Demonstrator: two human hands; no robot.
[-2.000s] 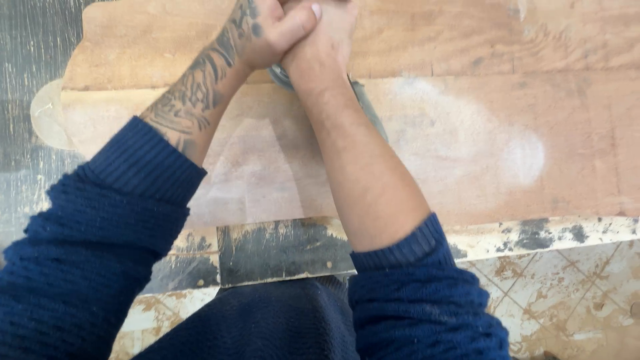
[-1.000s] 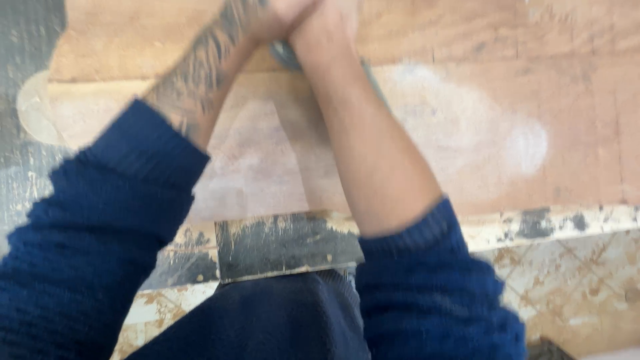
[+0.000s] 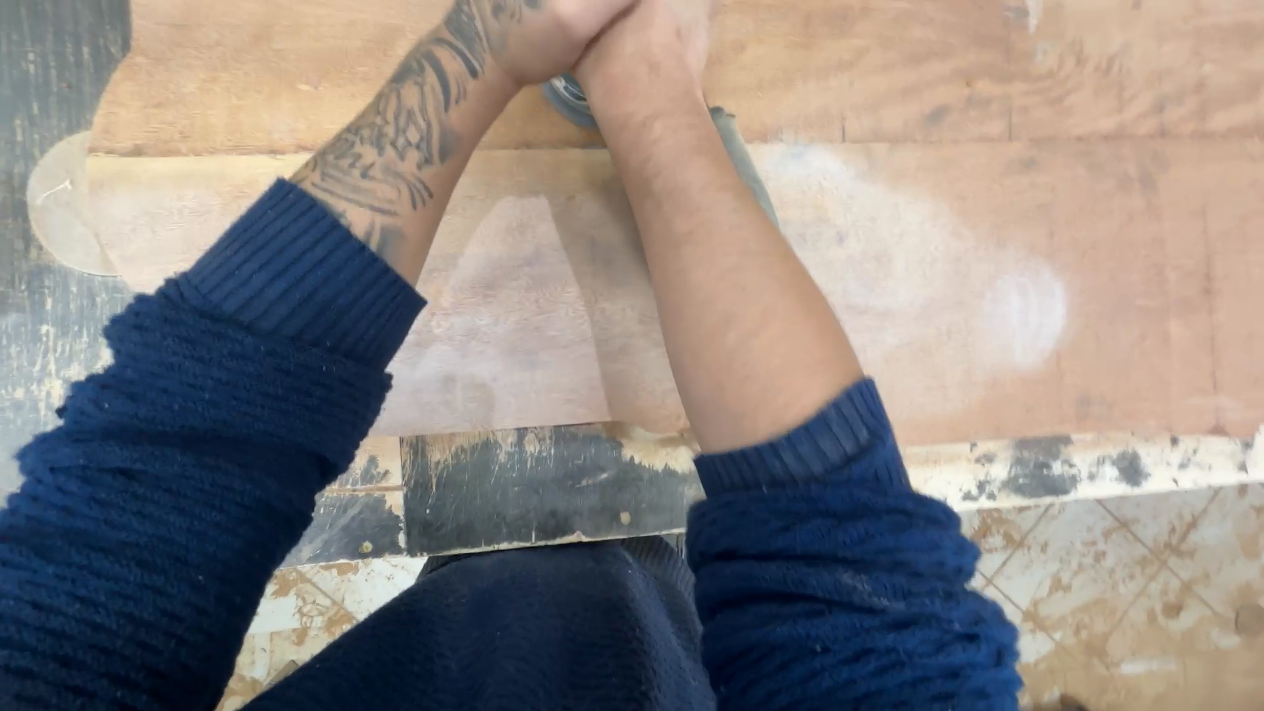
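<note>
At the top edge my left hand (image 3: 568, 35) lies against my right hand (image 3: 657, 35), the two pressed together over a round tool (image 3: 570, 97) of which only a grey rim shows. Both sets of fingers are cut off by the frame, so what they grip cannot be told. A grey-green strip (image 3: 746, 163), perhaps a hose or cable, emerges from behind my right forearm. Under my arms lies a thin wood sheet (image 3: 938, 257) with whitish, dusty patches and a seam running across it.
A round translucent disc (image 3: 71, 204) pokes out at the sheet's left edge. The worn black and cream table edge (image 3: 553, 484) runs in front of my body. Below it is a tiled floor (image 3: 1116, 583) with brown stains. A dark scratched surface (image 3: 49, 89) lies at the far left.
</note>
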